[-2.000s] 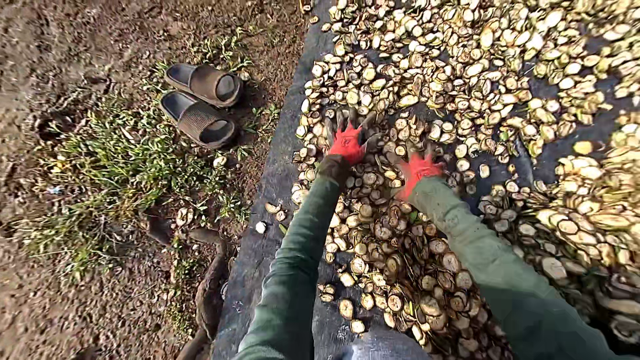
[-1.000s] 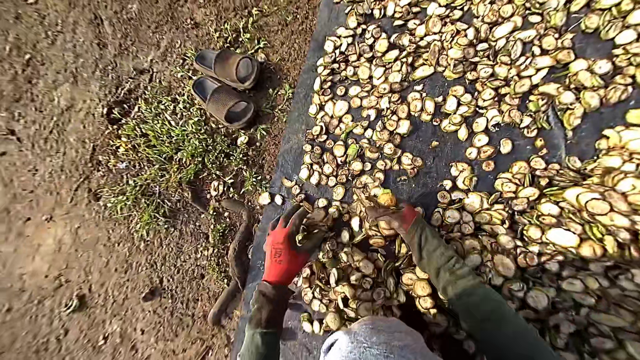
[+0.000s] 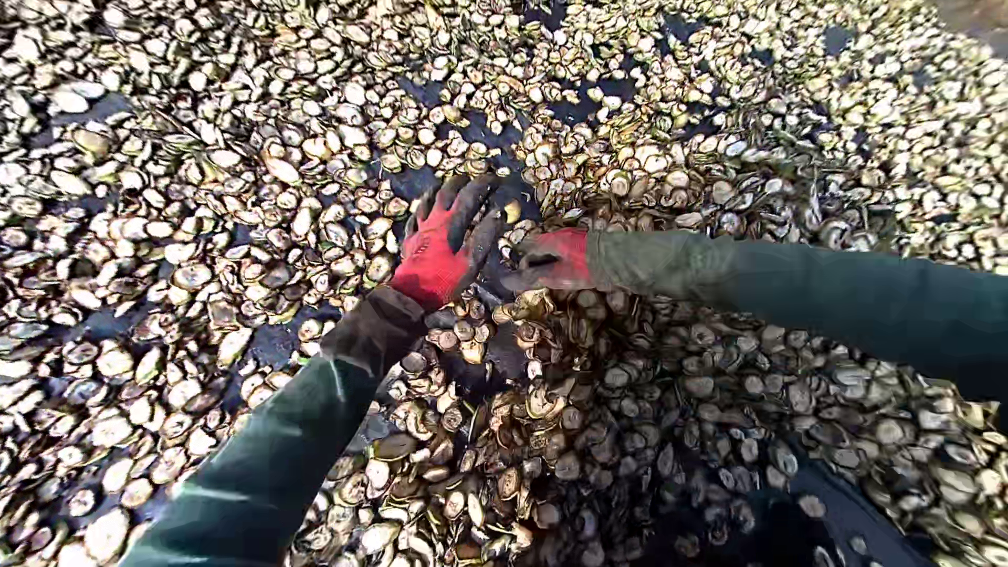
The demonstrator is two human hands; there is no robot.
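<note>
My left hand [image 3: 447,240], in a red glove with dark fingers, lies palm down with its fingers spread over a patch of dark sheet. Just right of it, my right hand [image 3: 551,260] in a matching glove is turned sideways with its fingers pointing left; whether it grips any slices cannot be seen. Round dried slices of some plant [image 3: 461,331] lie around both hands. A thicker, shaded heap of slices [image 3: 630,378] sits below my right forearm. Both forearms wear green sleeves.
The dark sheet [image 3: 276,346] shows through gaps between the scattered slices. Slices spread thinly on the left and more densely at the upper right. A strip of brownish ground [image 3: 976,17] shows at the top right corner. Dark shadow covers the lower right.
The view has swung away from the sheet's edge, and the sandals and grass are out of sight. My hands are now close together, the left one spread flat.
</note>
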